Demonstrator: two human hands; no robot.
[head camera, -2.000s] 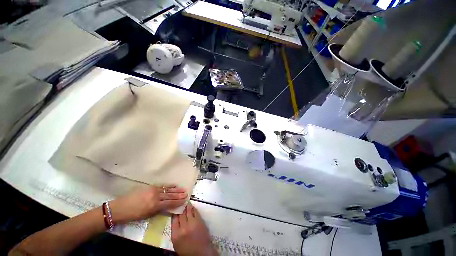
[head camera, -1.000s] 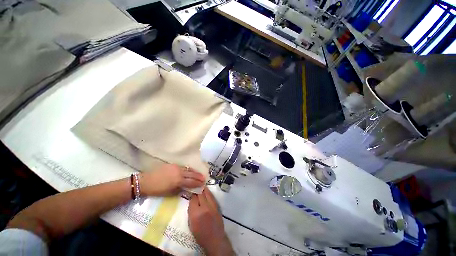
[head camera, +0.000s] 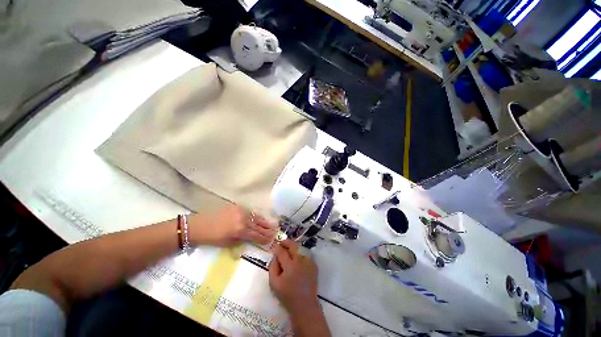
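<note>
A beige fabric panel lies on the white table, its right part passing under the left end of the white sewing machine. My left hand lies on the panel's near right corner, fingers pressing it beside the needle area. My right hand is at the needle area, fingertips pinched together close to my left fingertips. What the right fingertips hold, perhaps the fabric edge, is too small to tell. The needle and presser foot are mostly hidden by the machine head and fingers.
A stack of cut panels lies beyond the table at upper left. A yellow tape strip crosses the table's front. A small dark slim tool lies between my hands. Thread cones stand at right. Another sewing machine is behind.
The view has shifted and turned. The right hand has moved up from the panel's near corner to the needle area. The left hand stays on the panel, now nearer the needle. The dark tool has come into view.
</note>
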